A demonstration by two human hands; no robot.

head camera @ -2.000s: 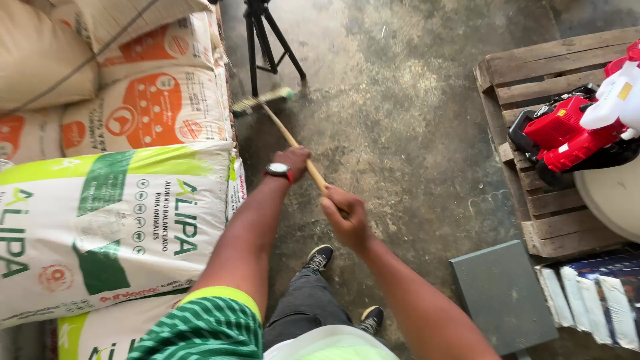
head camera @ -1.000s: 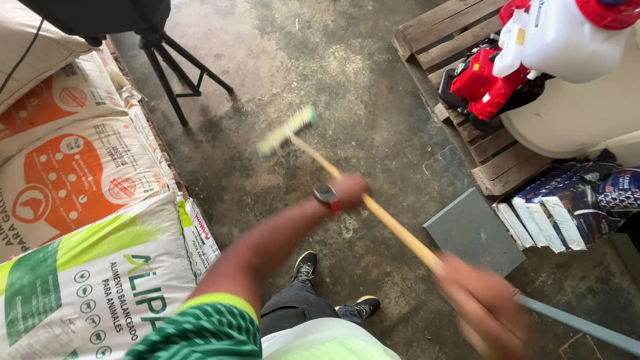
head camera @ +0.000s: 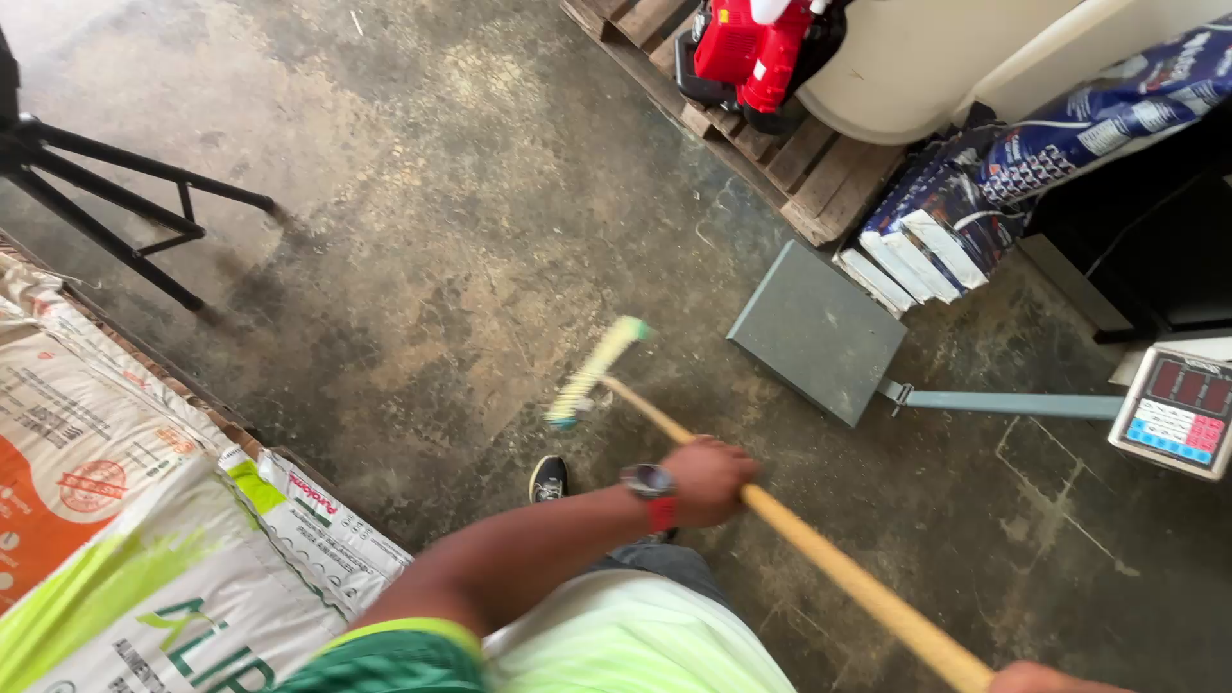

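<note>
My left hand [head camera: 710,481], below a wrist with a watch and a red band, is closed around the wooden handle of a push broom [head camera: 847,568]. At the bottom right edge my right hand [head camera: 1049,678] is partly cut off by the frame, closed at the upper end of the same handle. The broom head [head camera: 599,371], with pale yellow-green bristles, is slightly blurred and lies on the concrete floor just ahead of my shoe [head camera: 549,478]. A little debris shows beside the head.
Feed sacks [head camera: 144,577] are stacked at lower left, near black stand legs [head camera: 115,207]. At upper right a wooden pallet [head camera: 837,183] bears a red machine [head camera: 751,53]. A platform scale [head camera: 818,332] with its display [head camera: 1176,409] stands right, beside blue bags [head camera: 962,202].
Both hands have kept hold of the broom, and its head has come across the floor closer to my feet. The view has swung to the right, bringing the scale's display into sight.
</note>
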